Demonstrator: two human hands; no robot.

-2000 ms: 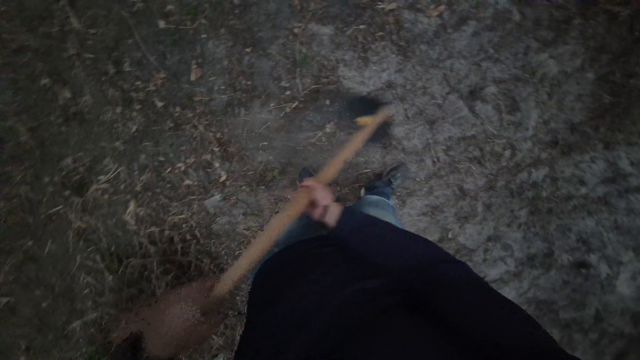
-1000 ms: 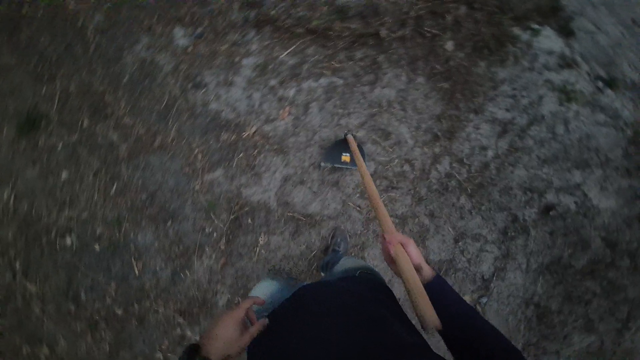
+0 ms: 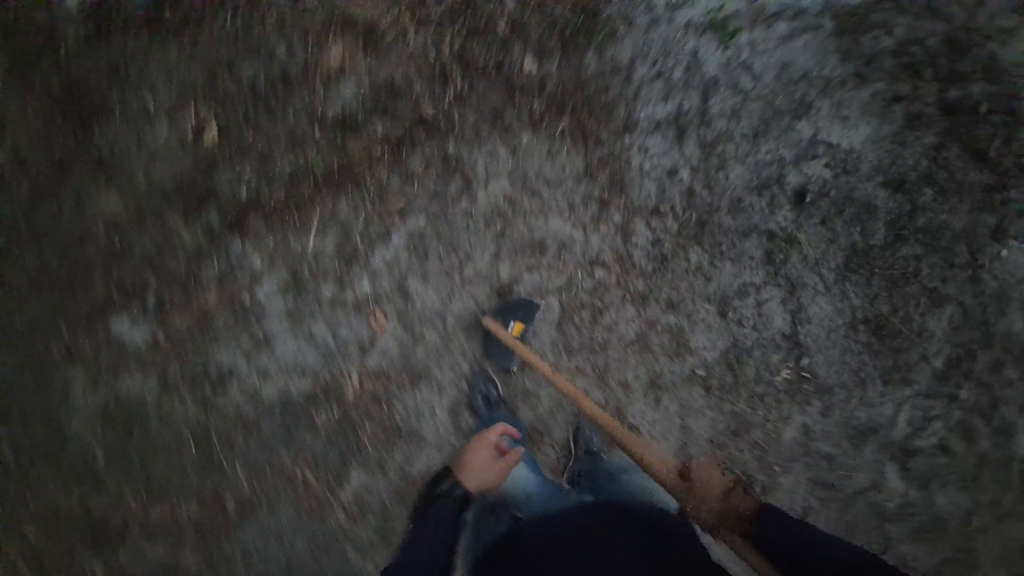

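A hoe with a long wooden handle [image 3: 588, 410] slants from the lower right up to the middle of the head view. Its dark metal blade [image 3: 506, 346], bearing a yellow and white label, is near the ground just beyond my shoe. My right hand [image 3: 712, 490] is closed around the handle near the lower right. Over my jeans, my left hand [image 3: 490, 458] is held loosely with its fingers curled and grips nothing; it does not touch the handle. Whether the blade touches the soil cannot be told.
Dry ground [image 3: 720, 280] with pale soil patches, straw and scattered leaves surrounds me. My two shoes [image 3: 486, 394] show below the blade, the left one close beside it. A dry leaf [image 3: 378, 322] lies left of the blade.
The hoe handle now slants up to the left. My left hand, low at the left edge of my body a second ago, is farther forward. The view has shifted over the ground.
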